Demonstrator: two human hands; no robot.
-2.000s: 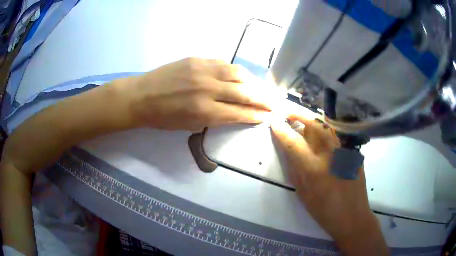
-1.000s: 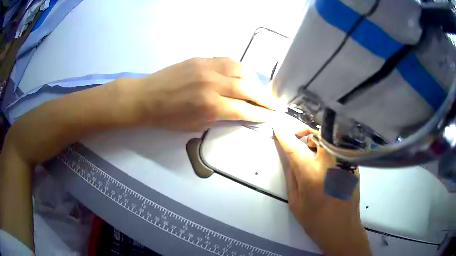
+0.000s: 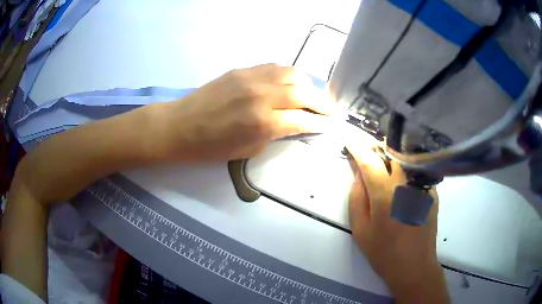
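Note:
A long light blue strip (image 3: 128, 96) lies across the table from the left and runs under my left hand towards the needle. My left hand (image 3: 238, 113) lies flat on it with the fingers stretched out to the needle area. My right hand (image 3: 389, 205) is at the needle from the near right side, fingertips close to those of my left hand. Lamp glare hides the fingertips, the needle and the cloth between them, so I cannot tell what my right fingers hold. The white machine head (image 3: 410, 59) with a blue stripe stands over the work.
A grey knob (image 3: 411, 205) hangs in front of my right hand. A brown-grey rounded tab (image 3: 242, 181) sits at the bed inset's corner. The grey front edge with a white ruler (image 3: 202, 252) curves below. More blue pieces (image 3: 44, 56) lie at the far left.
My left hand has moved slightly right towards the needle. My right hand's fingers have closed together and lie flatter. The view has shifted slightly.

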